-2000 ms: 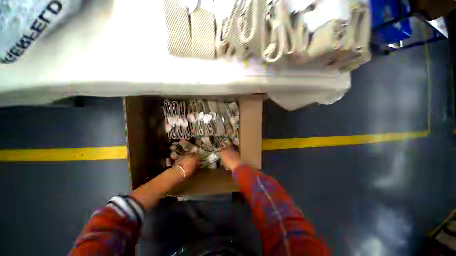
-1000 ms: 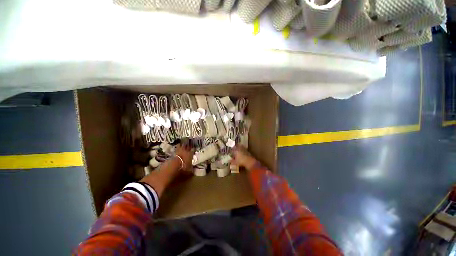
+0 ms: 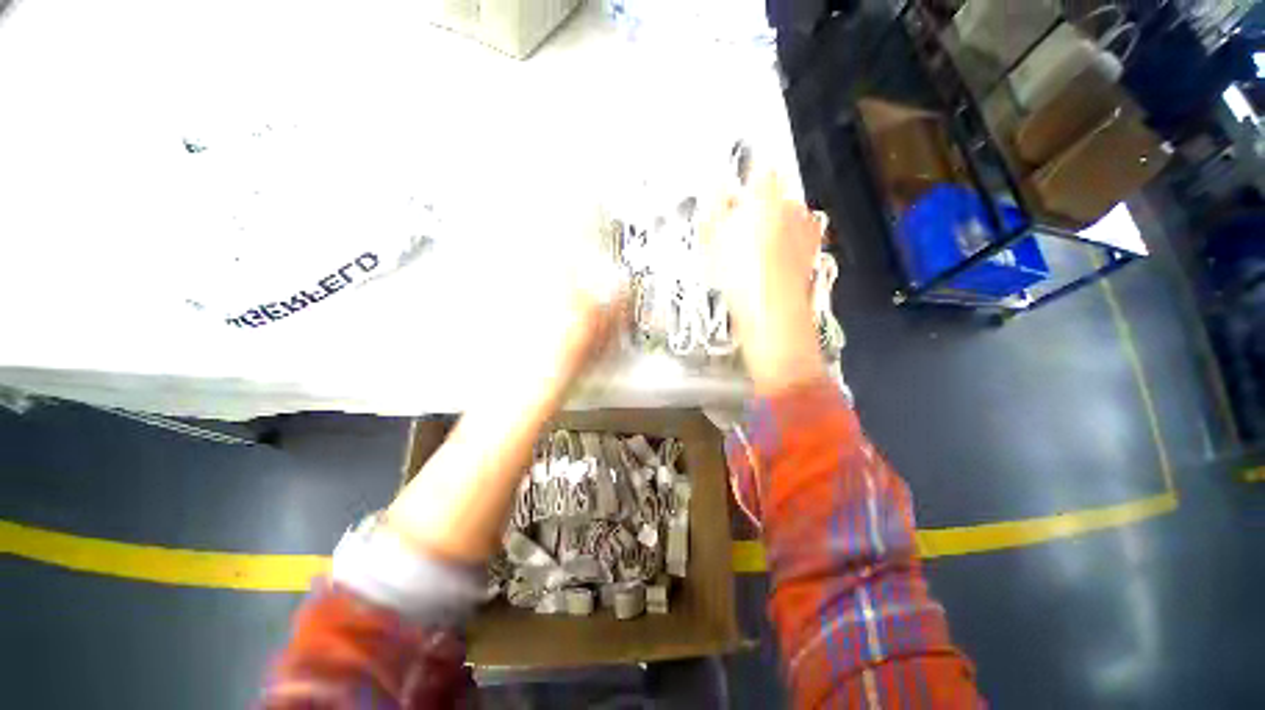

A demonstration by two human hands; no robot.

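Beige shoulder strap bundles stand close together at the near right corner of the white-covered table. My left hand is at their left side, blurred and washed out by glare. My right hand is over their right part, fingers curled at the straps. Whether either hand grips a bundle cannot be told. Below the table edge, the open carton on the floor holds more strap bundles, in a row at the back and more loosely laid at the front.
A clear polybag with black lettering lies on the table at left. A pale box-like object is at the far edge of view. A dark metal rack with a blue bin and brown items stands at right. Yellow lines cross the floor.
Both hands have moved up out of the carton to the strap bundles on the table corner. The view has shifted, and the carton now sits lower in it.
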